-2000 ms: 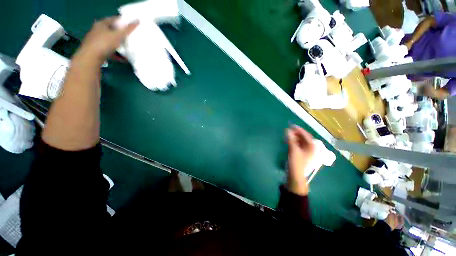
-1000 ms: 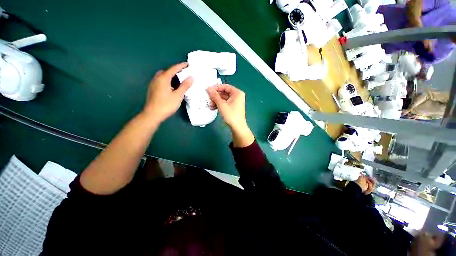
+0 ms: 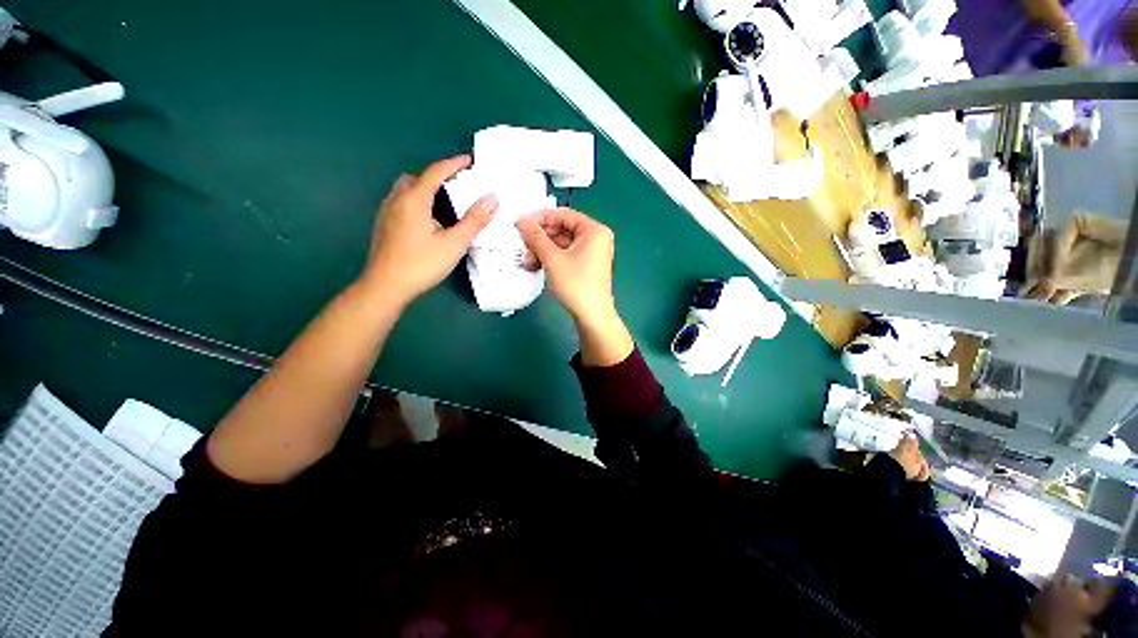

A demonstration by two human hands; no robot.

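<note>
A white security camera (image 3: 509, 277) lies on the green work surface (image 3: 287, 162) in front of me, its block-shaped mounting arm towards the top right. My left hand (image 3: 424, 234) holds the camera body from the left side, thumb on top and fingers at its upper edge. My right hand (image 3: 569, 256) is at the camera's right side with thumb and index finger pinched together against it. Whether a label is between those fingertips cannot be seen; they cover that spot.
Another white camera (image 3: 726, 327) lies to the right, and one with an antenna (image 3: 50, 175) at the far left. A label sheet (image 3: 75, 523) is at the lower left. Beyond the pale rail (image 3: 599, 112) many cameras crowd a tan board (image 3: 799, 212). Other people's arms show at right.
Since two seconds ago, both hands have come together on a camera in the middle. Over the last second they have hardly moved; the left thumb has shifted slightly right.
</note>
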